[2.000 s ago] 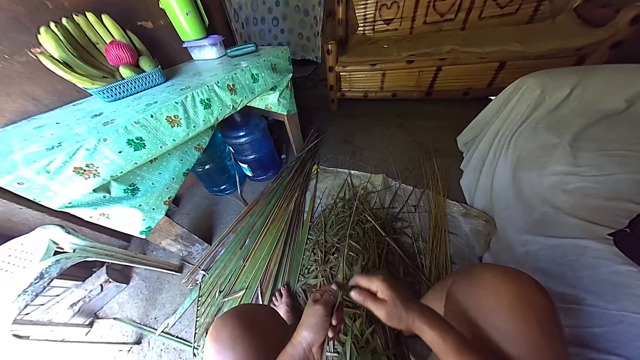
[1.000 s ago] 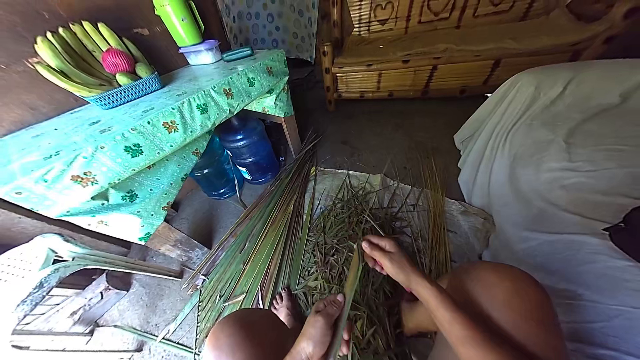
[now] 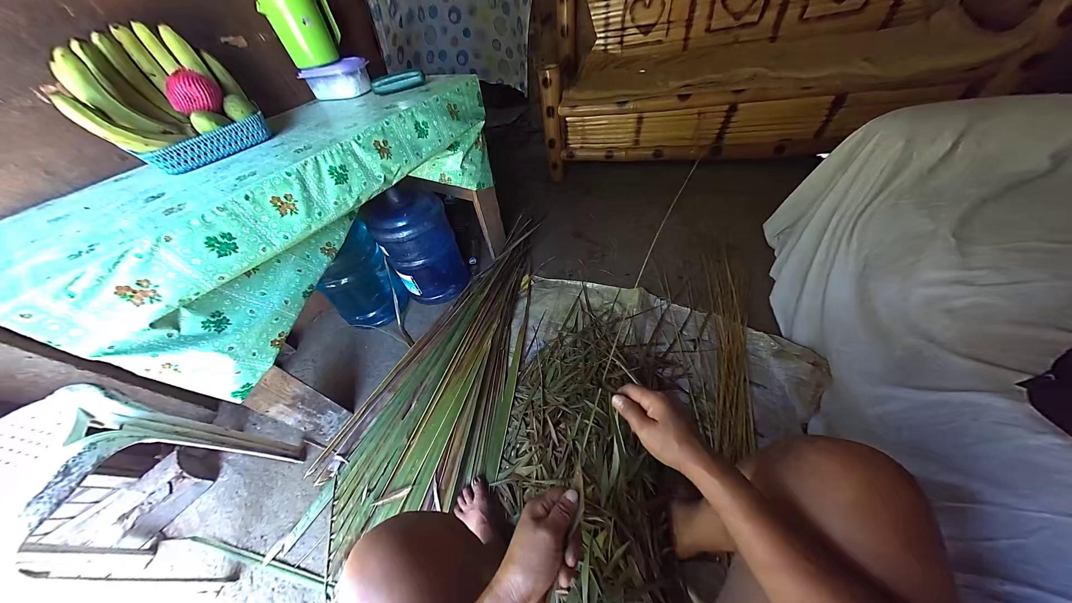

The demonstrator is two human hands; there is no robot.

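Note:
My left hand (image 3: pixel 543 536) is closed on a narrow palm leaf strip (image 3: pixel 578 498) near my left knee. Farther out and to the right, my right hand (image 3: pixel 657 419) pinches the end of a thin leaf midrib (image 3: pixel 617 347), which rises from its fingertips over the pile. Below both hands lies a heap of shredded leaf pieces (image 3: pixel 565 402) on a pale sheet (image 3: pixel 783 368). Long green and brown palm leaflets (image 3: pixel 444 377) lie in a bundle to the left. A bunch of thin bare midribs (image 3: pixel 730 360) rests on the right side of the sheet.
A cloth-covered table (image 3: pixel 293 197) holds a blue fruit basket (image 3: pixel 209 146). Blue water jugs (image 3: pixel 419 243) stand under it. A bamboo bench (image 3: pixel 670 126) is at the back, and furniture under a white cloth (image 3: pixel 930 251) stands at the right. A plastic chair (image 3: pixel 100 435) is at lower left.
Two seconds ago my hands were close together; now they are apart. Since one second ago, the long strip between them is gone from there, and a thin midrib shows at my right hand.

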